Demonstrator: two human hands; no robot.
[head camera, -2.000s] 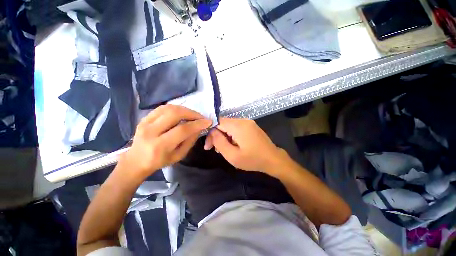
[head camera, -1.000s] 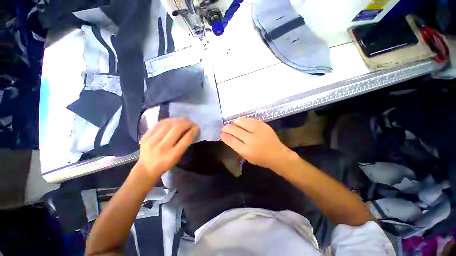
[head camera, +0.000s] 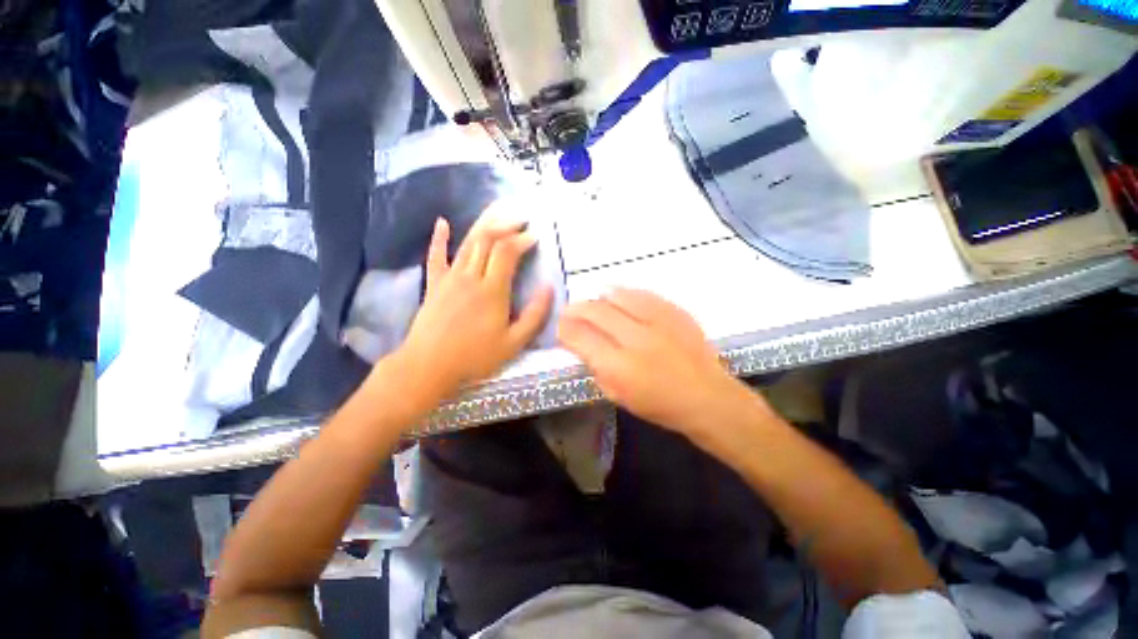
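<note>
A pale grey-blue pocket bag (head camera: 389, 300) with a dark patch (head camera: 431, 197) lies on the table, below and left of the presser foot and needle (head camera: 522, 150). My left hand (head camera: 472, 300) lies spread on the cloth, fingers pointing toward the needle, and covers part of it. My right hand (head camera: 643, 350) is at the cloth's lower right edge, fingers close together and slightly blurred. Whether it grips the edge cannot be told. A dark trouser panel (head camera: 340, 137) lies to the left, beside my left hand.
Stacked pocket pieces (head camera: 780, 187) lie right of the needle. A smartphone (head camera: 1021, 190) on a beige case and red loops (head camera: 1123, 181) are at the right end. A measuring tape (head camera: 799, 352) runs along the front edge. The sewing machine (head camera: 874, 87) stands behind. Cut pieces (head camera: 998, 531) lie below right.
My left hand has moved up onto the cloth and spread its fingers. The cloth edge pinched between both hands earlier now lies flat. The view has shifted, showing more of the machine.
</note>
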